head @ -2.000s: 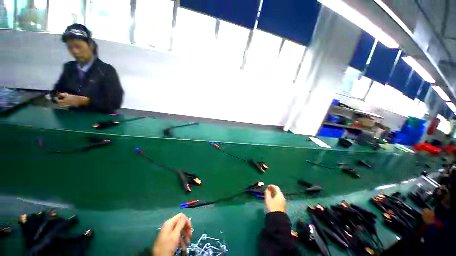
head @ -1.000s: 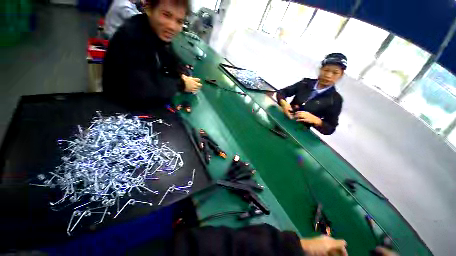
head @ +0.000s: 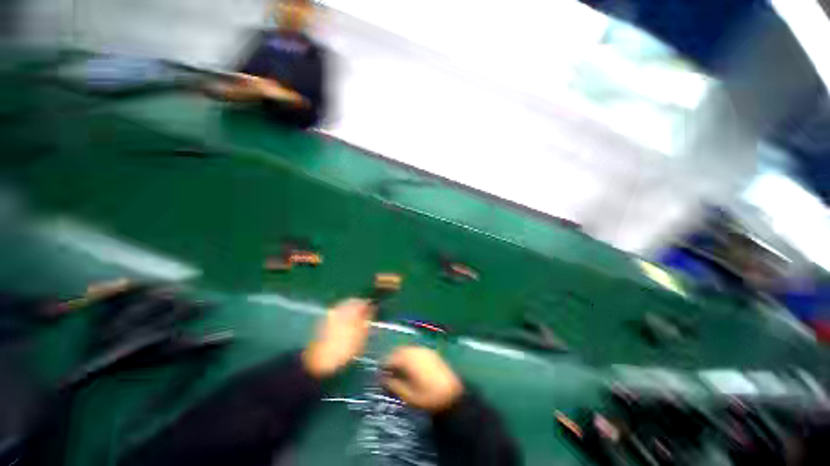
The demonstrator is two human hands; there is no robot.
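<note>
The picture is strongly blurred. My left hand is low in the middle, its fingers at the dark body of a battery clamp whose copper jaws point away from me; it appears to hold it. My right hand is just right of it with curled fingers; blur hides whether it holds anything. A silvery spring pile lies on the bench below and between my hands.
Blurred clamps lie on the green conveyor belt. Dark clamp piles sit at the left and at the right. A person is across the line, beside a tray.
The view has swung back right from the large spring tray and the neighbouring worker. Both my hands now show above the spring pile, with a clamp at my left fingers.
</note>
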